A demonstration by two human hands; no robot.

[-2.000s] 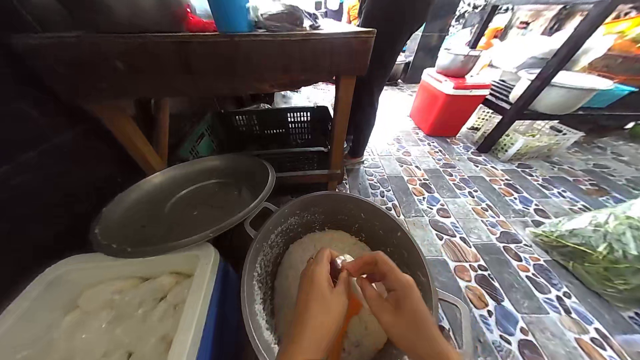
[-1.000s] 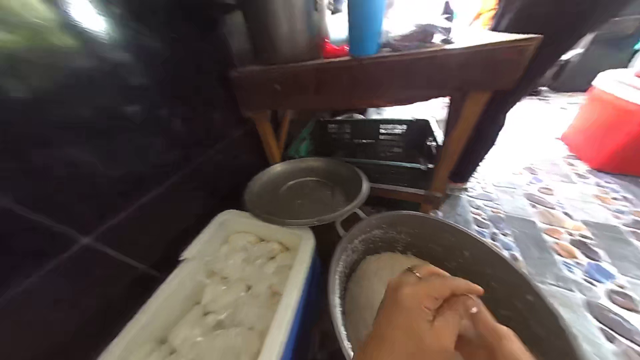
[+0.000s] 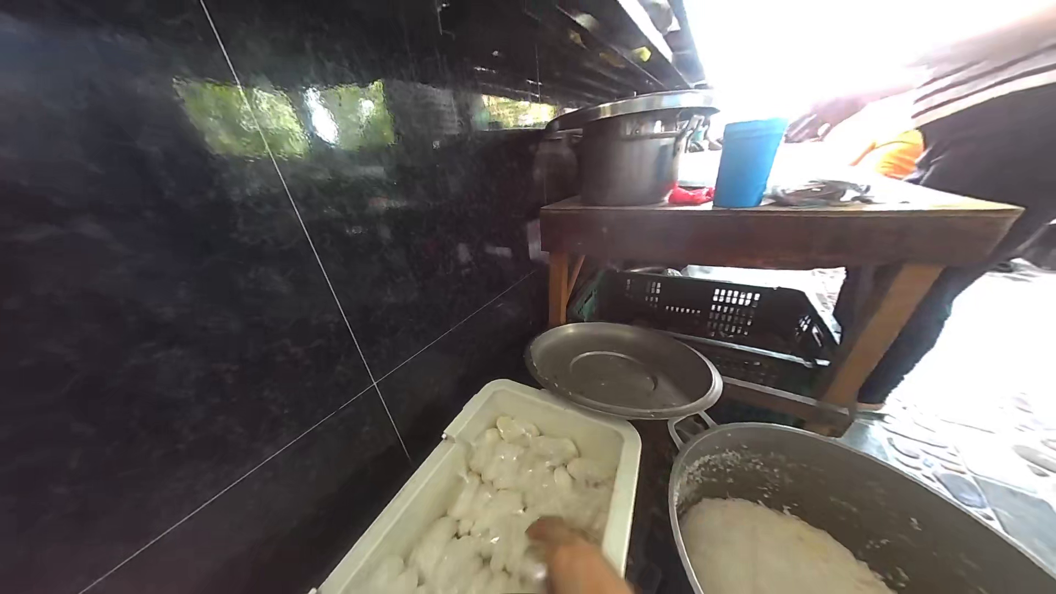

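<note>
What seems to be my left hand (image 3: 577, 565), blurred and cut off by the bottom edge, reaches into a cream rectangular container (image 3: 624, 495). Its fingertips are at the pale, shiny, plastic-wrapped lumps (image 3: 503, 487) that fill much of the container. Something whitish shows beside the fingers; whether the hand grips it cannot be told. My right hand is out of view. To the right of the container, a large grey metal pot (image 3: 775, 437) holds a mound of white cooked rice (image 3: 767, 544), with grains stuck to its inner wall.
A round metal lid (image 3: 619, 371) lies behind the container. A wooden table (image 3: 775, 235) bears a lidded steel pot (image 3: 631, 157) and a blue plastic cup (image 3: 749, 165); a dark plastic crate (image 3: 701, 309) sits beneath. Black tiled wall (image 3: 247, 330) runs along the left. A person (image 3: 982, 157) stands behind the table.
My hands were together over the rice pot; now one is in the cream container and the other is out of view. The view has swung left.
</note>
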